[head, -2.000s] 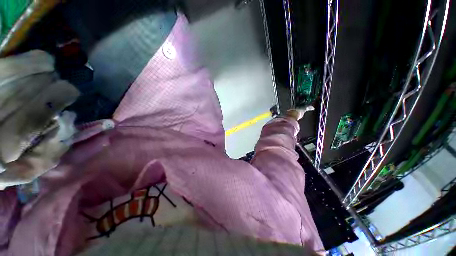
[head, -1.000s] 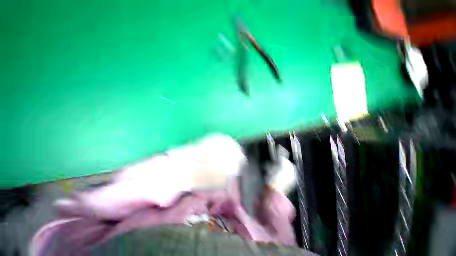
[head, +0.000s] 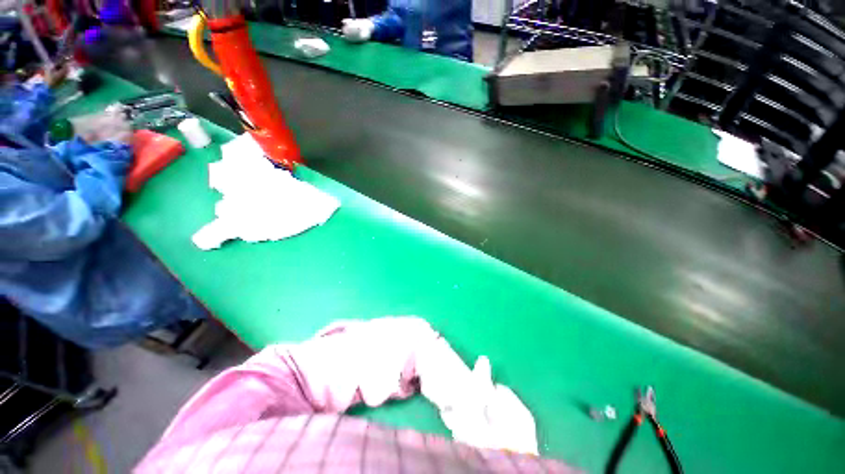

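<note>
My left hand [head: 491,412], in a white glove, is at the lower middle, low over the green bench mat [head: 435,287]. Its thumb stands apart from the fingers and nothing shows in it; its lower edge is hidden by my pink sleeve and clothing. The open diagonal cutters [head: 646,407], with black and orange-red handles, lie on the mat to its right, their handles cut by the lower edge. A small clear or silver bit [head: 609,412] lies just left of their tip. My right hand is not in view.
A crumpled white cloth [head: 269,199] lies beside a red-orange post [head: 255,93]. A dark green conveyor [head: 445,167] runs behind the mat. A person in blue [head: 56,204] works at the left beside a circuit board [head: 157,109]. Another blue-clad person [head: 435,26] is across the conveyor.
The view has swung from my body and the wire rack up to the bench and conveyor. The cutters now show at the lower right, and the right hand seen reaching at the rack is out of view.
</note>
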